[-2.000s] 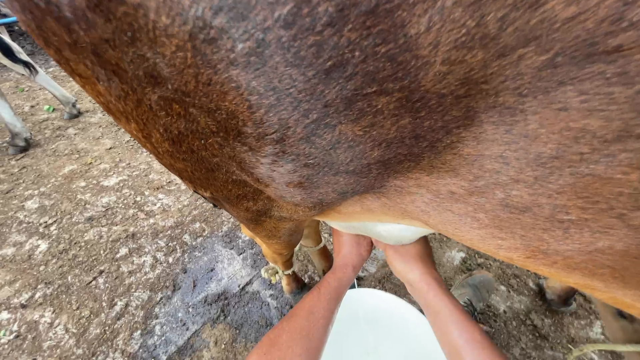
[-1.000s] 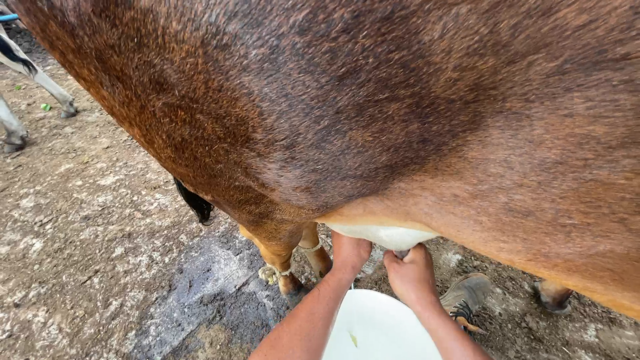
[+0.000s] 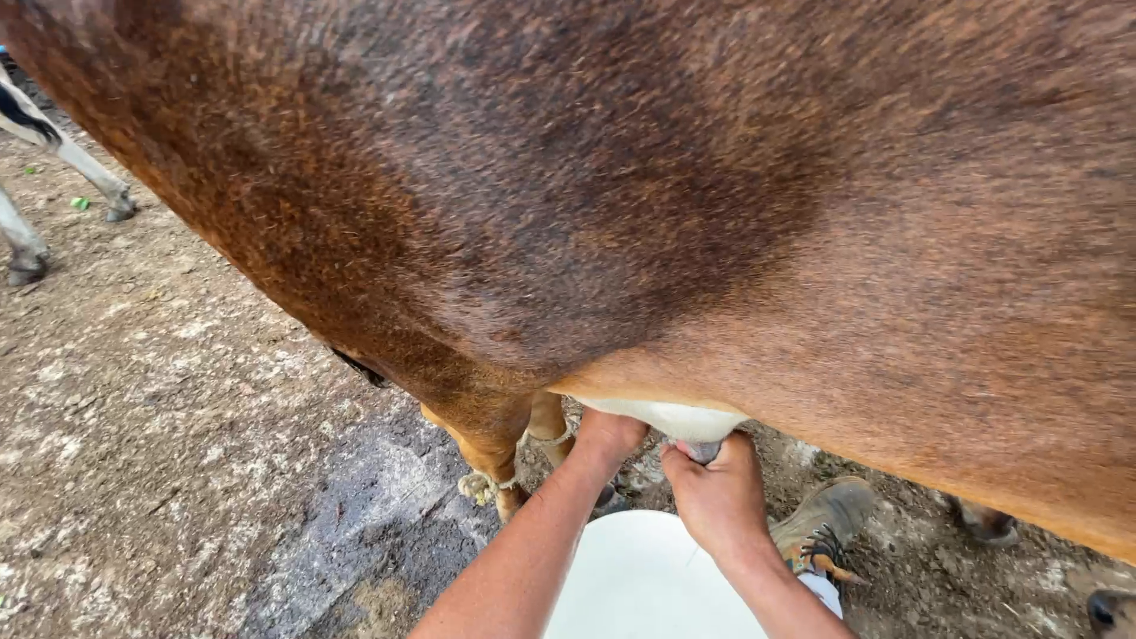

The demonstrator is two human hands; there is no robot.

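Note:
A brown cow stands side-on across the view, its pale udder low under the belly. My right hand is closed around a grey teat at the udder's near side. Up against the udder's left part is my left hand; its fingers and whatever they hold are hidden. Below both hands sits a white bucket, partly covered by my forearms. A thin streak shows over its inside near my right wrist.
Rope is tied round the cow's hind legs. A boot stands right of the bucket. Another animal's white legs are at the upper left. The dirt ground has a dark wet patch.
My right hand has shifted at the udder, and the grey teat now shows above it. The dark tail tip, hanging lower one second ago, has mostly gone behind the cow. More of the boot shows than two seconds ago.

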